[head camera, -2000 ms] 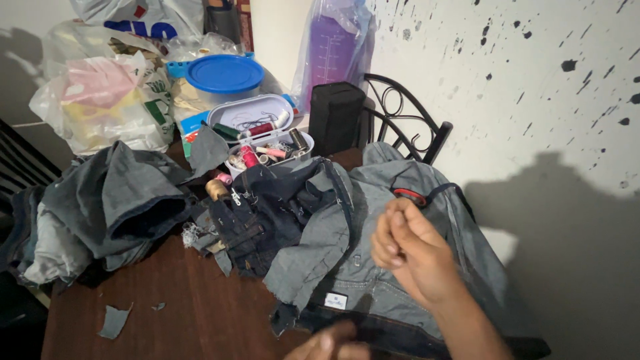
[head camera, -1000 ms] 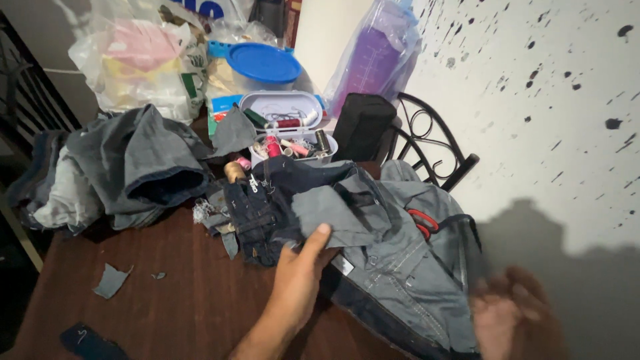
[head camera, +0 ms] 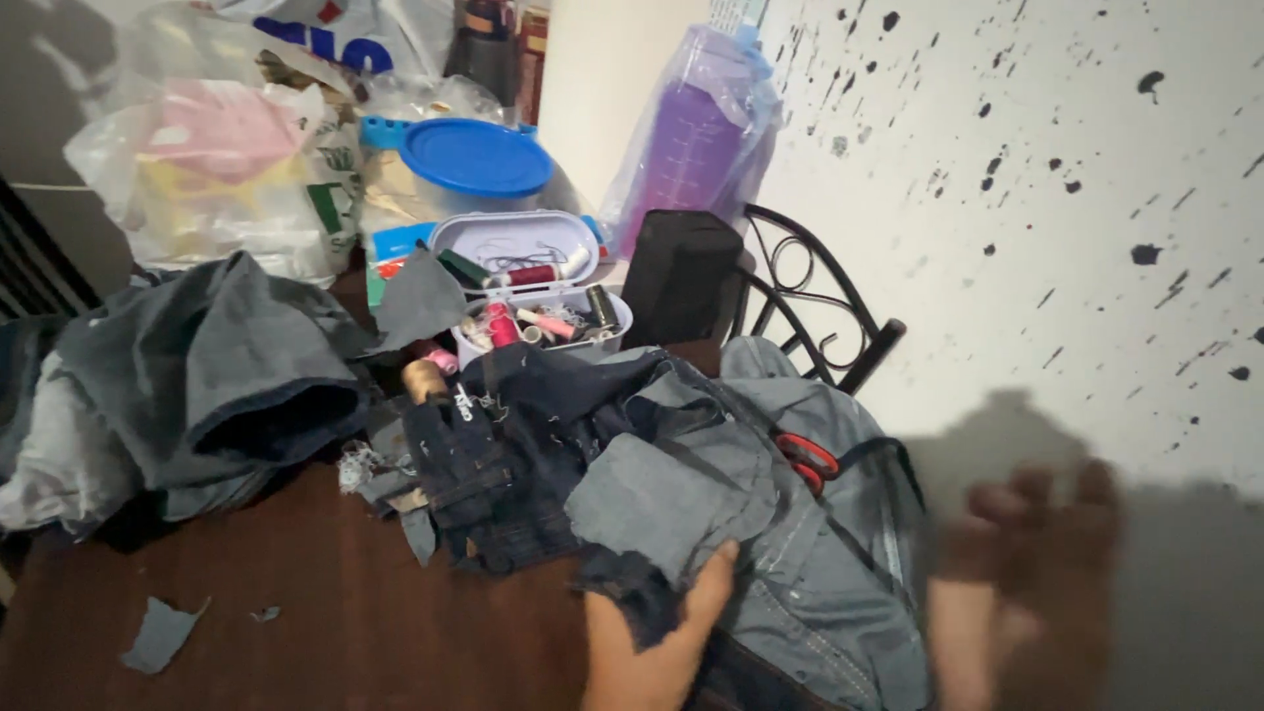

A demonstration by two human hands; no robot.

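My left hand (head camera: 657,632) grips the lower edge of a grey-blue denim piece (head camera: 662,494), its thumb on top of the cloth. Beneath and beside it spreads a larger denim garment (head camera: 810,612) with pale stitching. Red-handled scissors (head camera: 808,462) lie on that garment, their blades hidden. At the right my right hand (head camera: 1037,553) is raised and blurred, fingers spread, apart from the cloth; I see nothing in it. Dark denim (head camera: 484,464) with a waistband-like part lies left of the held piece, a tan thread spool (head camera: 425,381) at its top.
Behind the denim sits an open sewing box (head camera: 617,331) with thread spools. A black case (head camera: 681,276), a wrapped purple bottle (head camera: 691,148) and a blue-lidded tub (head camera: 477,158) stand behind. More denim (head camera: 217,365) lies left, scraps (head camera: 163,634) in front, and a metal chair (head camera: 874,346) beyond.
One second ago my left hand was on the denim; it now holds the grey-blue piece higher, with dark cloth showing under it. My right hand has risen at the right.
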